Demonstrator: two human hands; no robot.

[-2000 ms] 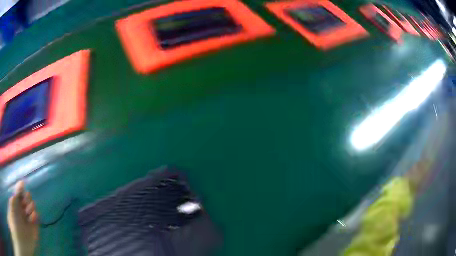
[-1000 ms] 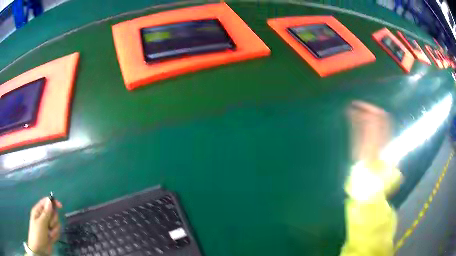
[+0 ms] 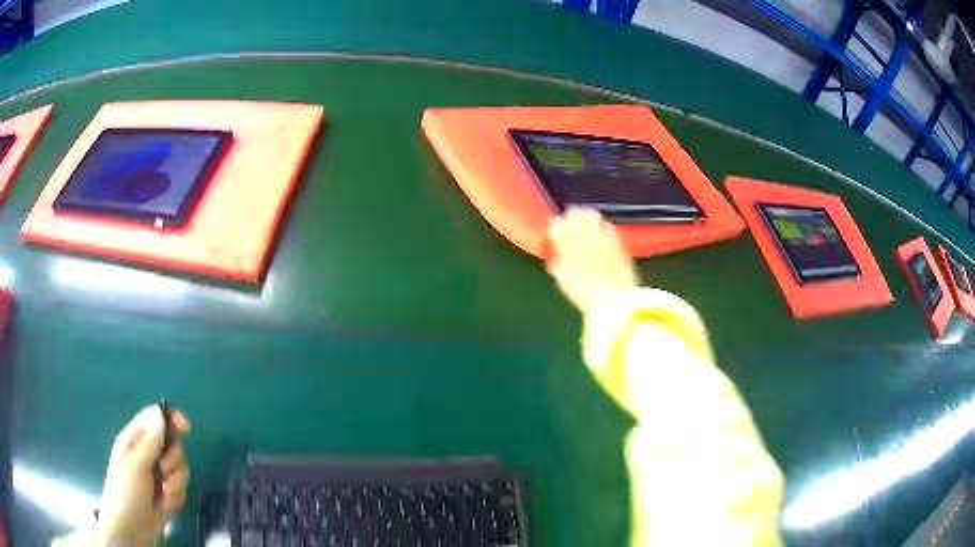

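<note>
My right hand (image 3: 590, 256), in a yellow sleeve, reaches to the near left edge of an orange foam pad (image 3: 492, 171). Its fingers are at the pad's edge, by the lower left corner of a tablet (image 3: 615, 176) with a dark test menu lit. Whether the fingers grip the pad is unclear. My left hand (image 3: 144, 470) is closed around a small dark plug (image 3: 166, 415) at the lower left. A black keyboard (image 3: 374, 508) lies at the bottom, cut off by the frame edge.
Another foam pad (image 3: 257, 192) at the left holds a tablet (image 3: 144, 174) showing a blue swirl. Further right, a pad (image 3: 868, 280) holds a tablet (image 3: 809, 243) with a menu, and smaller pads lie beyond. Blue racks (image 3: 877, 80) stand behind the green bench (image 3: 428, 363).
The view has turned right. My right hand has moved from the empty bench to the middle foam pad, whose near left side now looks bent. My left hand still holds the plug.
</note>
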